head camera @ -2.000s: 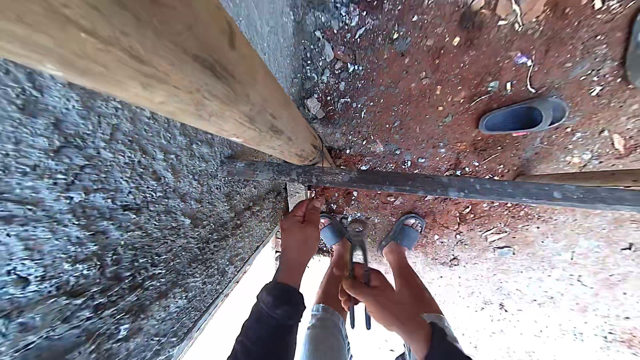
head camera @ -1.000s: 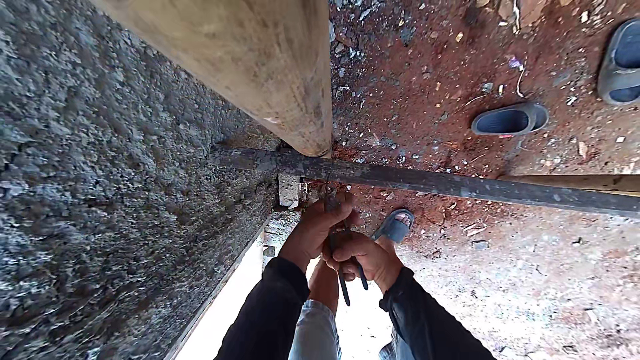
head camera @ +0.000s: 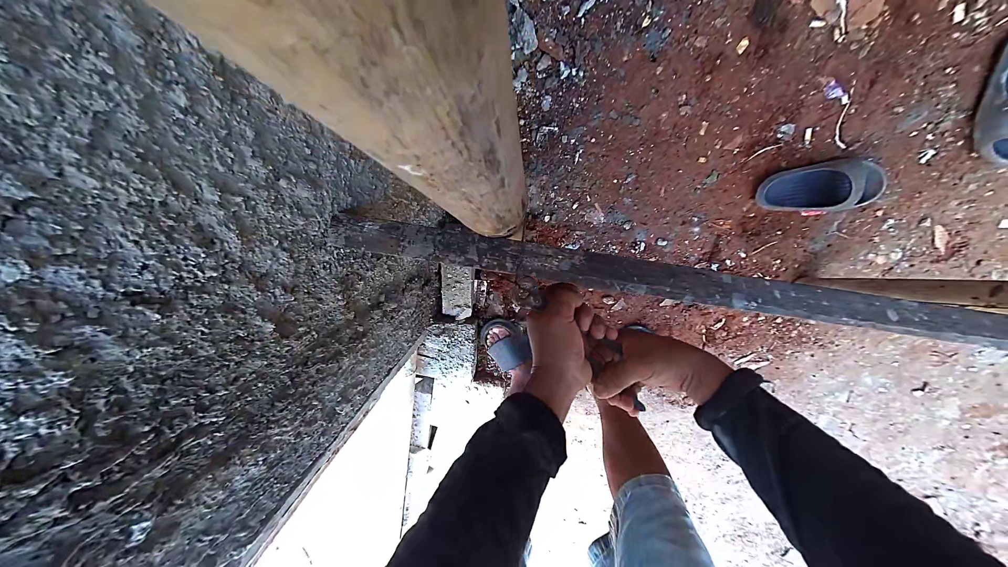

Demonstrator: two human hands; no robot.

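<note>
Side by side, just below a dark wooden bar [head camera: 630, 272], are my two hands. My left hand [head camera: 561, 339] is closed around a handle of metal pincers [head camera: 528, 294], whose rounded jaws show beside the knuckles, close to the bar. My right hand [head camera: 650, 364] grips the other handle, and a handle tip sticks out below its fingers. A thin wire seems to run by the bar near the jaws; its ends cannot be made out. The end of a round wooden post [head camera: 472, 157] meets the bar above the hands.
A rough concrete wall [head camera: 173, 283] fills the left side. A short pale block [head camera: 457, 291] sits under the bar beside the wall. On the reddish dirt lie a loose grey clog [head camera: 823, 187] and another shoe [head camera: 994, 118] at the right edge. My sandalled foot [head camera: 508, 345] stands below the bar.
Two seconds ago my hands were apart, the pincers only in the right one. They have come together, and the left hand has closed on the pincers too. The view has moved nearer the post.
</note>
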